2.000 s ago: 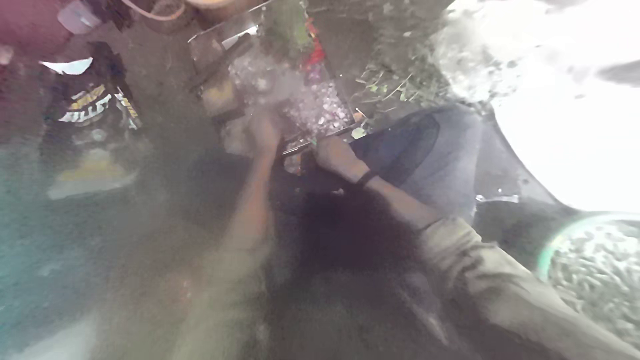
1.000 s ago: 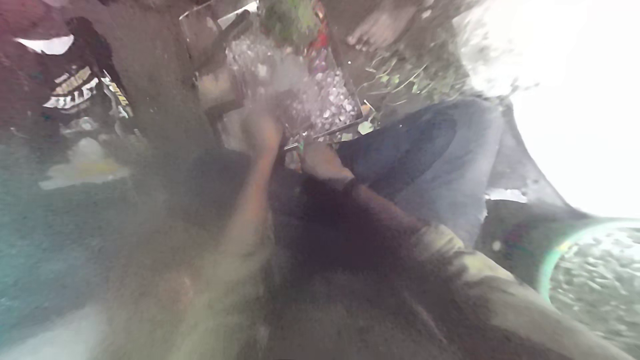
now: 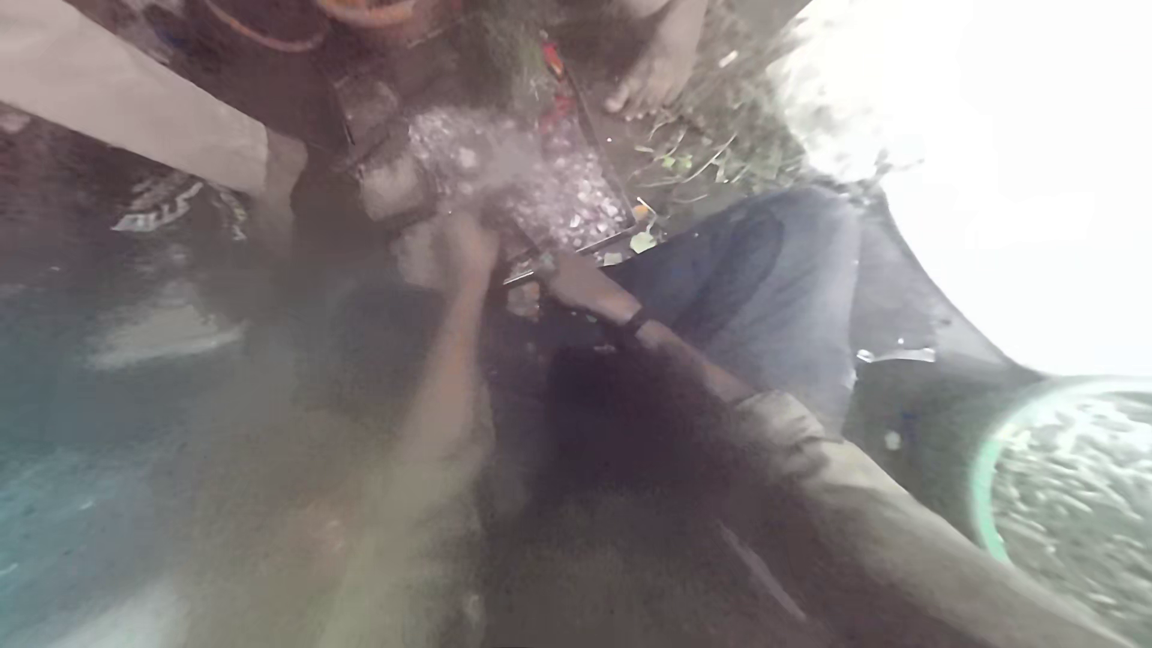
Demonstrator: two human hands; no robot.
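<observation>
The picture is hazy. A shallow tray [image 3: 605,241] with a dark rim holds many small pale, shiny pieces [image 3: 576,193], too blurred to name. My left hand [image 3: 463,247] is at the tray's near left side; its fingers are blurred, and whether it holds anything cannot be seen. My right hand [image 3: 580,283], with a dark band at the wrist, lies at the tray's near edge beside the left. Its fingers look bent, but what is between them is hidden. Something red [image 3: 553,63] lies along the tray's far right side.
Another person's sleeved arm [image 3: 153,112] reaches in from the upper left. A bare foot [image 3: 661,67] rests beyond the tray, near cut stems and leaves [image 3: 693,162]. A green-rimmed basin [image 3: 988,477] of small pale things stands at right. Orange-rimmed containers [image 3: 369,13] are at the top.
Another person's sleeved arm has come into view at the upper left. The bare foot, absent two seconds ago, shows beyond the tray. My hands stay near the tray's near edge.
</observation>
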